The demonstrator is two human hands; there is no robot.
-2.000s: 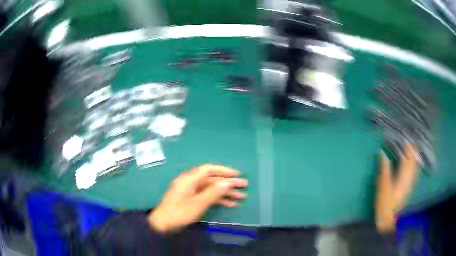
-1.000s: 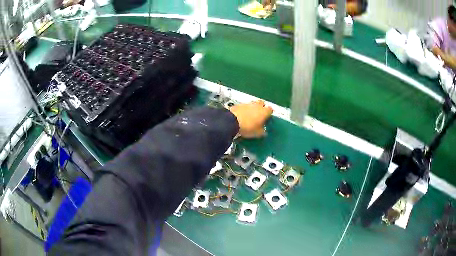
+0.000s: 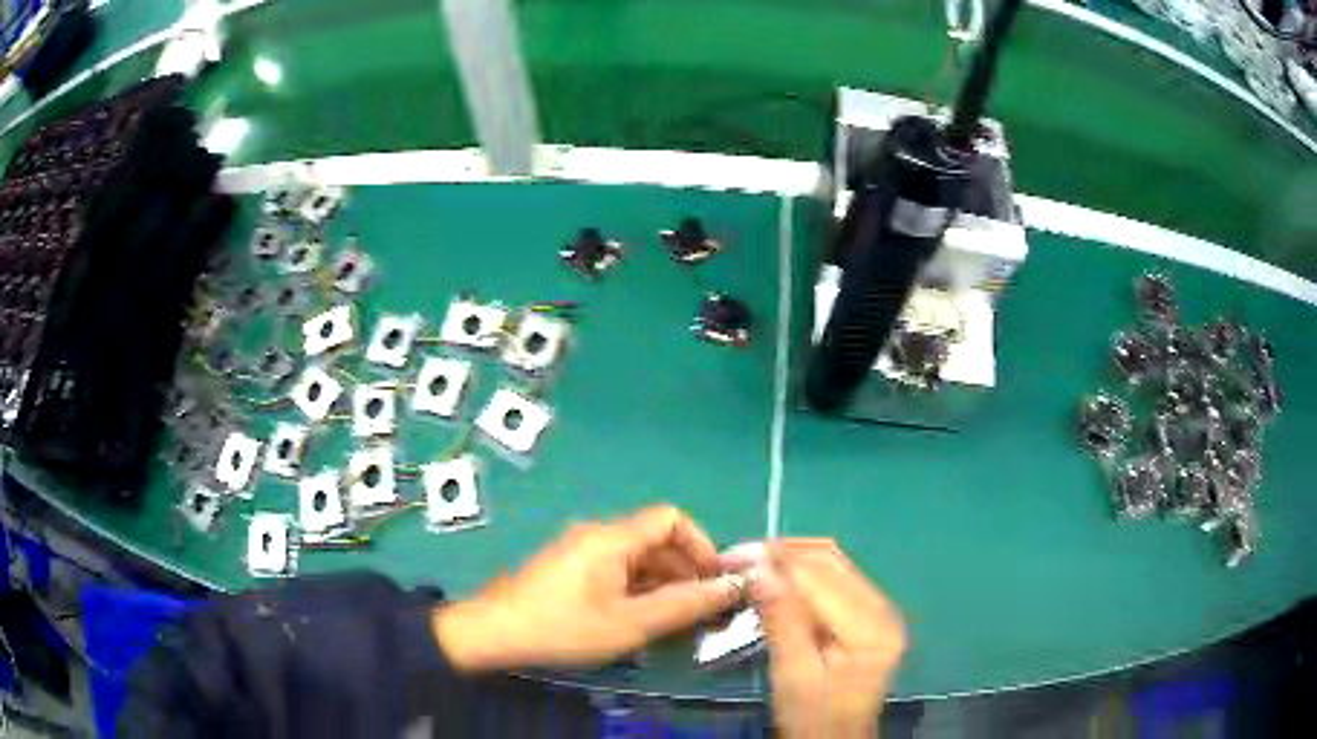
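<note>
My left hand [image 3: 585, 595] and my right hand [image 3: 831, 628] meet low at the centre, above the bench's front edge. Their fingers are closed on a small white-faced clear housing [image 3: 731, 635], partly hidden by the fingers. Many clear housing subassemblies [image 3: 451, 492] with white faces, dark round holes and thin wires lie spread at the left. Three black inserts [image 3: 722, 319] lie at top centre. The black electric screwdriver [image 3: 884, 267] hangs tilted in front of the screw feeder [image 3: 997, 243].
A stack of black trays [image 3: 123, 311] stands at far left. Finished modules [image 3: 1187, 419] lie in a pile at right. A white dividing line [image 3: 777, 433] runs down the green bench. A grey post [image 3: 491, 87] rises behind the back edge.
The view has swung back from the left to the bench's middle. My left hand has come back from the far housings, and both hands now hold a housing together.
</note>
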